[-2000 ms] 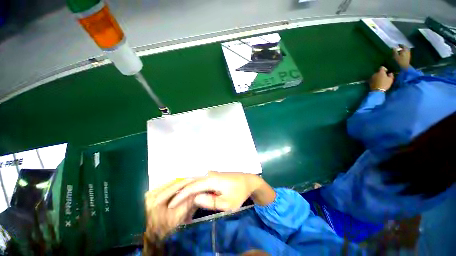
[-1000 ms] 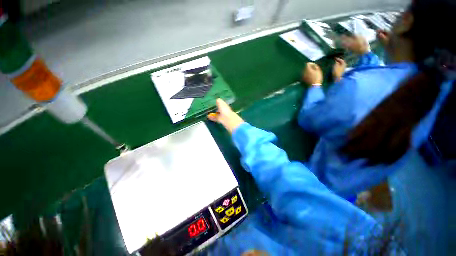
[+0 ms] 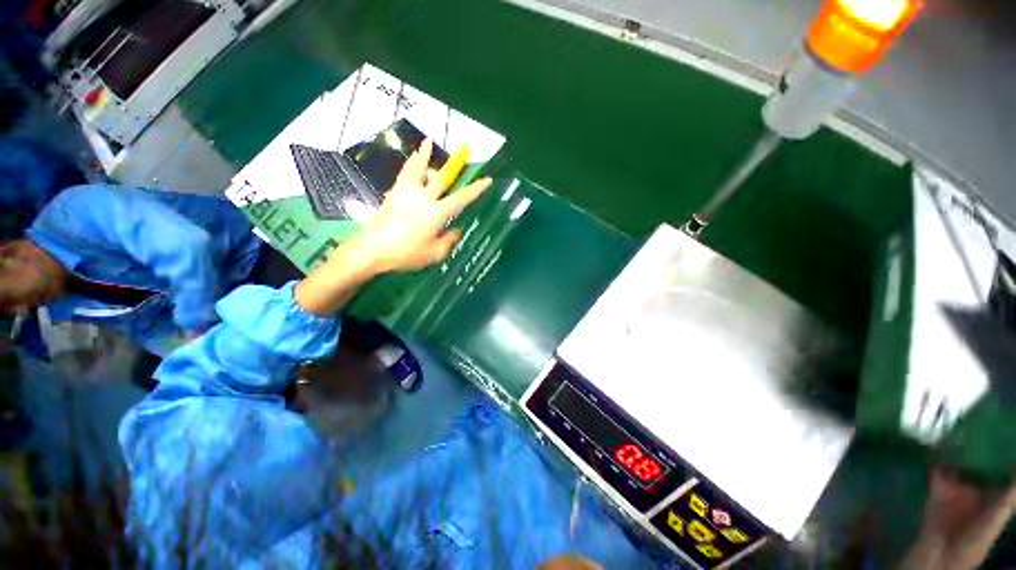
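Note:
The scale (image 3: 624, 445) has a bare silver pan (image 3: 713, 345), and its red display reads about 0.8. My left hand (image 3: 418, 223), with a yellow finger cover, is spread over the top retail box (image 3: 334, 145) of a stack left of the scale; whether it touches is unclear. Several green box edges show beside it. Another white and green retail box (image 3: 947, 323) is tilted at the scale's right side, cut off by the picture's edge. My right hand (image 3: 958, 512), blurred and partly hidden, is at this box's lower edge and appears to hold it.
The signal tower (image 3: 852, 39), with its amber part lit, stands behind the scale on a thin pole. The green conveyor (image 3: 579, 123) runs behind. A person in a blue smock (image 3: 134, 245) is at the left, below a white-framed machine (image 3: 145, 56). A shoe (image 3: 396, 362) shows below the stack.
The view has swung left to the stack. My right hand has brought the retail box from the conveyor to the scale's right side. My left hand has come over the stack. The display changed from 0.0.

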